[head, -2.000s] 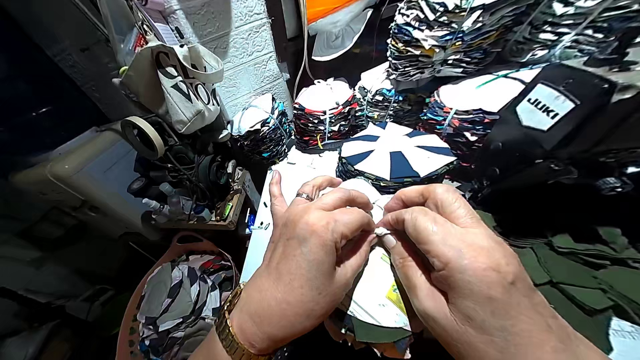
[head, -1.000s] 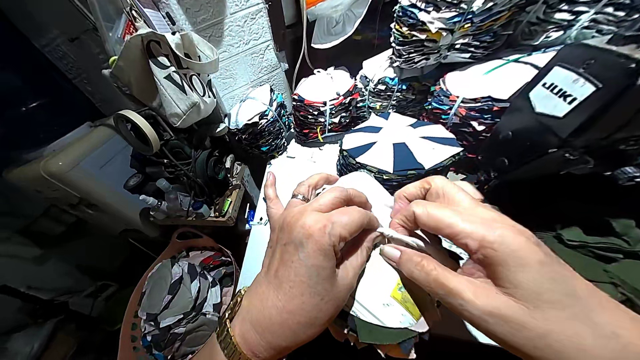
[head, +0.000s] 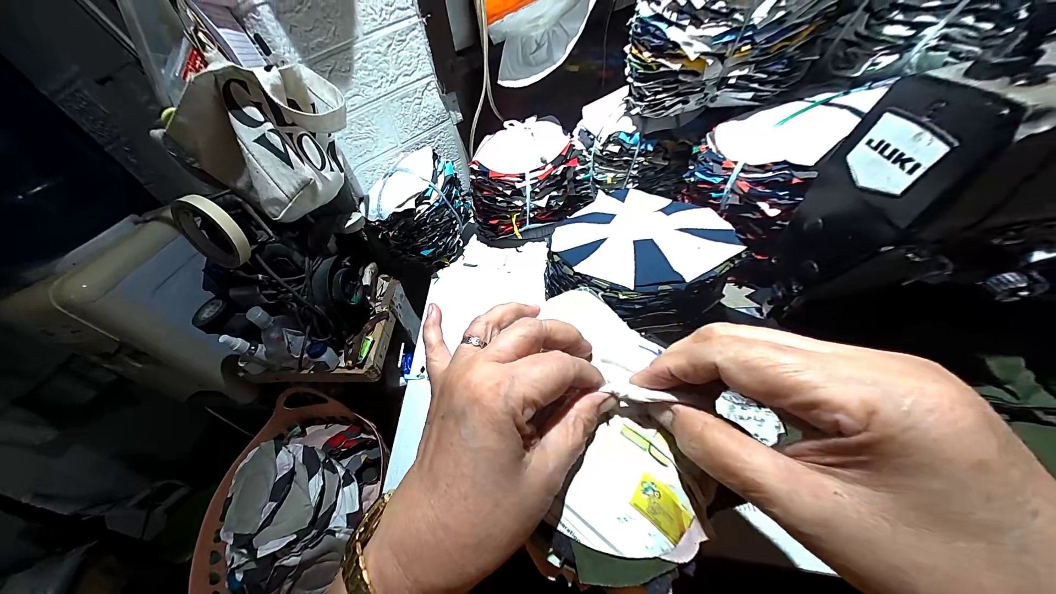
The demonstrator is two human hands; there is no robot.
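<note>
My left hand (head: 511, 412) pinches a twisted white strip of cloth (head: 631, 394) between thumb and fingertips. Just to its right, my right hand (head: 767, 404) grips the same strip between thumb and forefinger. Both hands are over a stack of cut fabric pieces (head: 610, 511), whose pale top piece carries a yellow printed patch and whose lower layers show dark green and pink. Whether the strip is knotted cannot be told, as the fingers hide part of it. Behind the hands sits a round stack (head: 648, 239) topped by a navy and white segmented disc.
Tied fabric stacks (head: 528, 177) stand at the back. A black Juki sewing machine (head: 899, 157) is at the right. To the left are a wooden box (head: 375, 342) of bottles and cables, a tape roll (head: 210, 229), a canvas bag (head: 280, 140) and a pink basket (head: 219, 503) of fabric pieces.
One second ago my right hand's fingers were spread further apart above the strip; now its thumb and forefinger are closer together on it. My left hand stays in about the same place.
</note>
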